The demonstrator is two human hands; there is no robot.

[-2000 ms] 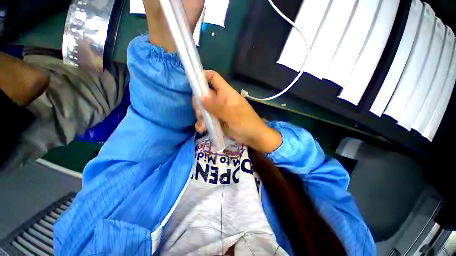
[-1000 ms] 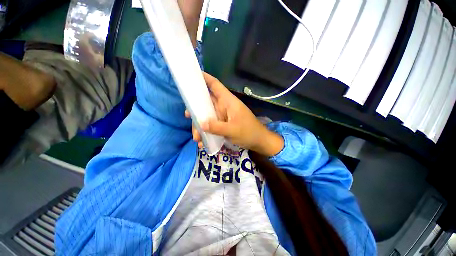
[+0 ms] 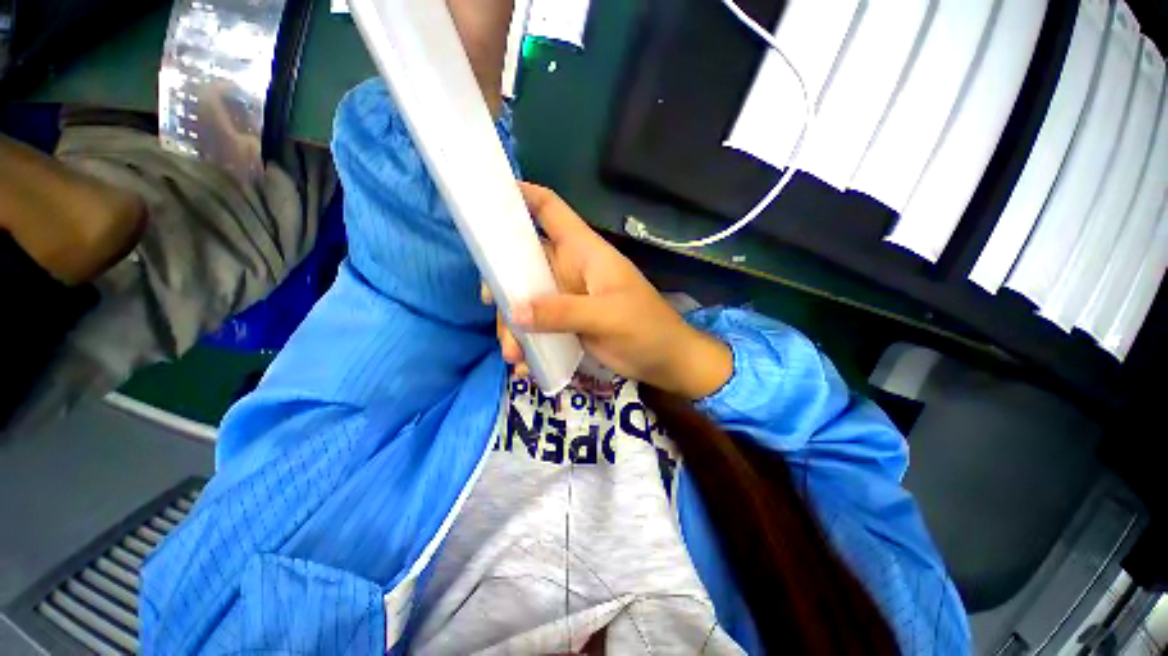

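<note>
A long white light bar slants from the top edge down to the front of my shirt. My right hand is shut on its lower end, thumb on the broad face and fingers behind. The bar's upper end is cut off by the picture's top edge. My left arm reaches up behind the bar. Only its wrist shows, and my left hand is beyond the top edge.
White bars lie side by side in a black tray at the upper right. A white cable curves beside them. A silvery sheet and another person's arm are at the left.
The bar has turned from a narrow side to a broad white face, and its upper part has shifted left. My right hand has changed its hold, with the thumb now on the face.
</note>
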